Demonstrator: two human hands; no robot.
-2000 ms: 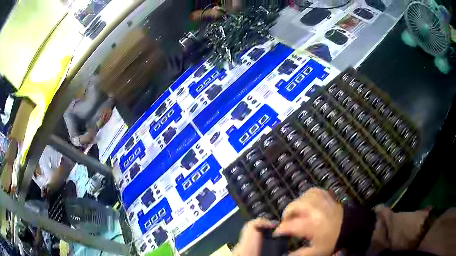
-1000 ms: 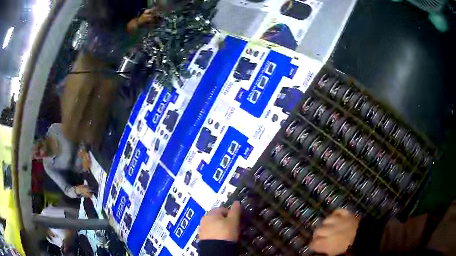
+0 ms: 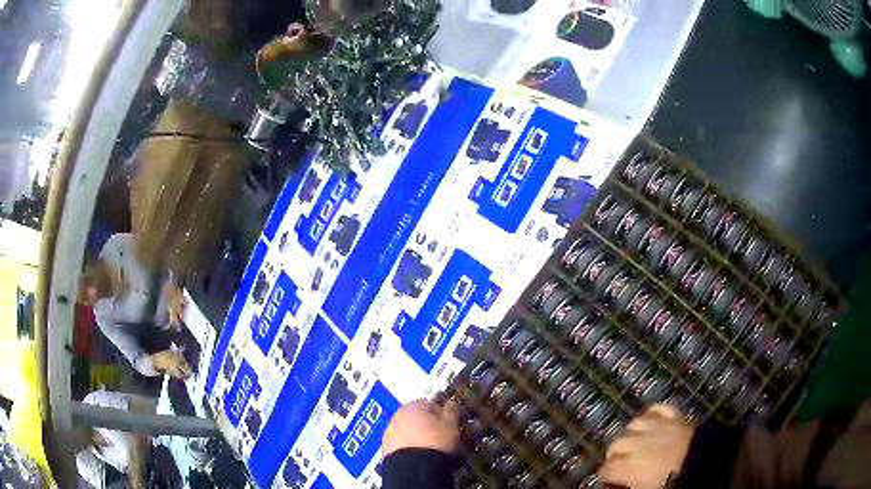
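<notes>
A divided tray with many rows of small round dark parts with shiny rims lies at the right, on the bench. My left hand is at the tray's near left edge, its fingertips touching or just over the rim. My right hand rests over the near part of the tray, fingers curled down. Its fingertips are blurred, so I cannot tell if it holds a part. The near end of the tray is cut off by the picture's edge.
Blue-and-white printed sheets cover the bench left of the tray. A tangled pile of dark parts lies on the far side. A mint-green fan is cut off at top right. Other people are at the left.
Two seconds ago my hands were together around a small black thing at the tray's near edge. Now they are apart at the tray, and that thing is not visible. The view has shifted.
</notes>
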